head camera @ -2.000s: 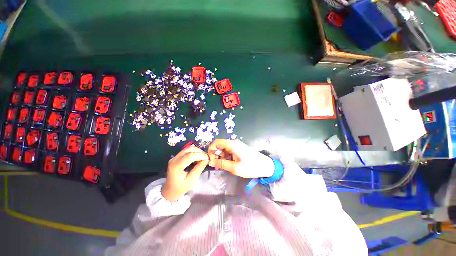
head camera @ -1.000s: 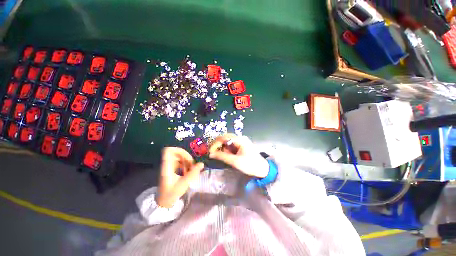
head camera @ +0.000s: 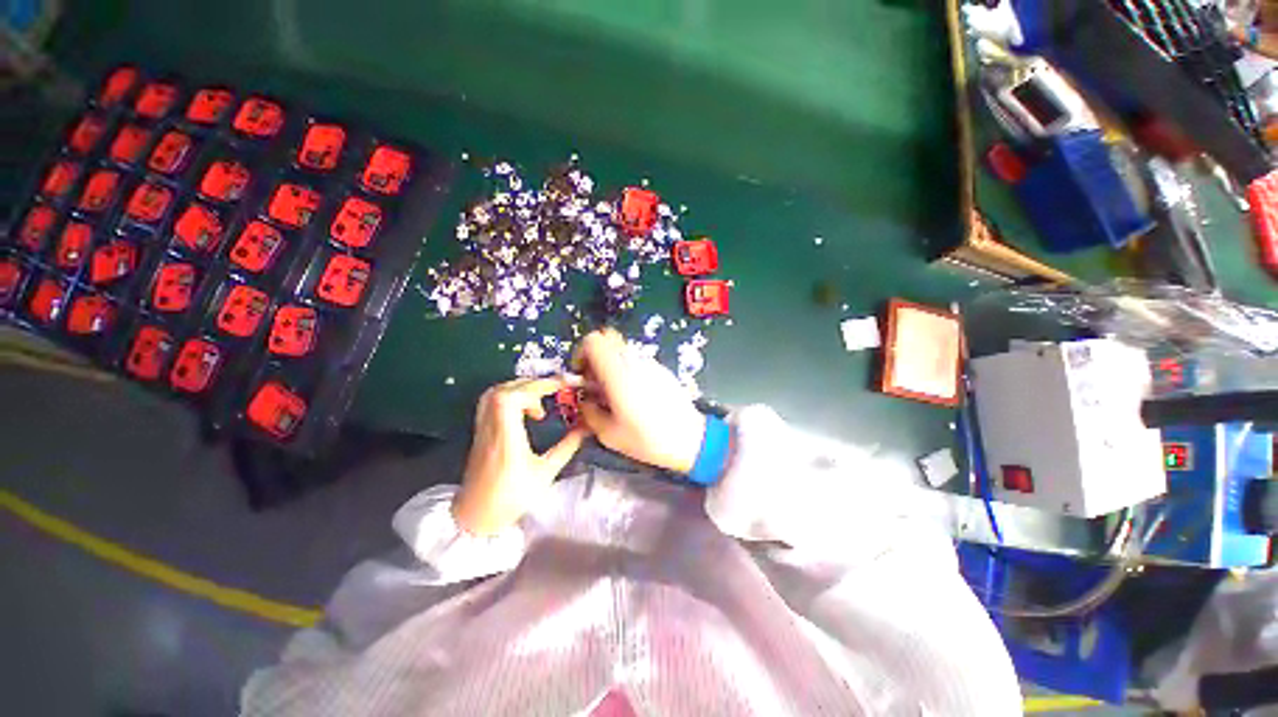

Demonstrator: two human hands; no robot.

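A red housing (head camera: 568, 406) sits between my two hands at the near side of the scattered parts, partly hidden by fingers. My left hand (head camera: 507, 446) has its thumb and fingertips at the housing's left edge. My right hand (head camera: 627, 402), with a blue band (head camera: 713, 450) at the wrist, reaches over the housing's right side, fingers together. Whether it holds a small part cannot be made out. The heap of small white and brown parts (head camera: 530, 245) lies beyond my hands, with separated whitish parts (head camera: 538, 357) nearer. Three red housings (head camera: 695, 258) lie at the heap's right.
A black blister tray (head camera: 367, 301) with red housings lies at left. At right are an orange-brown frame (head camera: 922, 352), white squares (head camera: 861, 333), a white box (head camera: 1068, 427) with a red switch and cables, and a blue unit (head camera: 1208, 483). A wooden-edged tray (head camera: 988, 254) stands upper right.
The view has shifted, so the bench things sit differently in the picture. The hands were apart from each other with the housing lying between them; now both are close around it.
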